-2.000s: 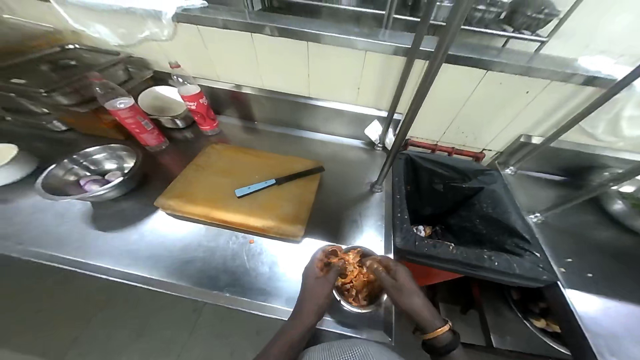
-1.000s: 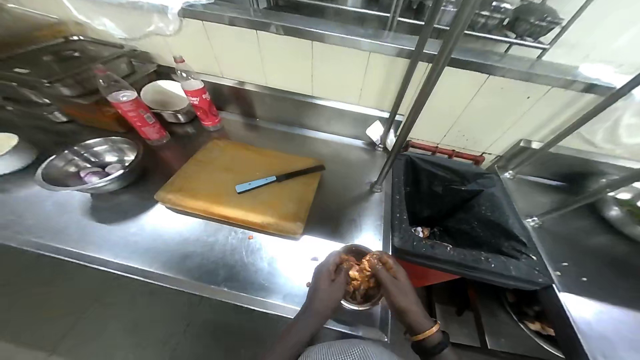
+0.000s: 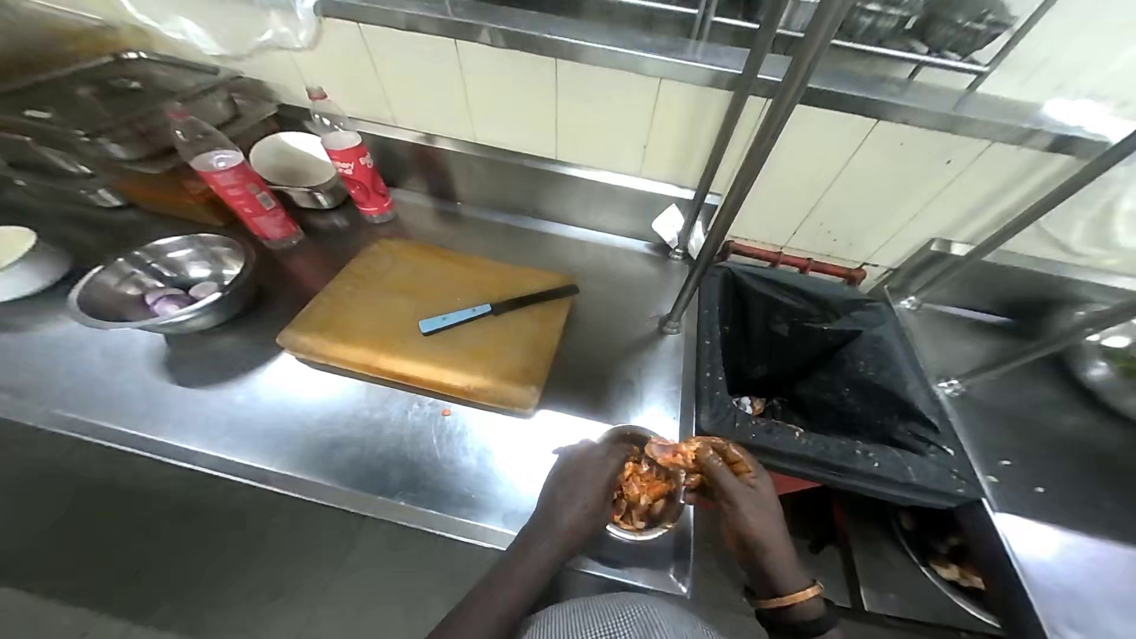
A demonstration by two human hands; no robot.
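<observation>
A small metal bowl (image 3: 641, 534) with red-orange coated pieces of food, which look like marinated meat (image 3: 641, 493), is at the counter's front right corner. My right hand (image 3: 741, 497) holds a coated piece (image 3: 676, 454) at the bowl's right rim. My left hand (image 3: 586, 484) is over the bowl's left side; its fingertips are hidden, so whether they grip anything does not show. Behind and to the left, a knife with a light blue handle (image 3: 455, 319) lies on a yellowish-brown cutting board (image 3: 426, 355).
A bin with a black liner (image 3: 825, 373) adjoins the counter on the right. Metal poles (image 3: 754, 169) rise behind the bowl. At left are a steel bowl (image 3: 222, 288) with onions (image 3: 169, 300), two bottles with red labels (image 3: 253, 200) (image 3: 359, 173) and a pan (image 3: 297, 164).
My right hand has moved a little away from my left, from over the bowl's contents to its right rim, with a coated piece in its fingers.
</observation>
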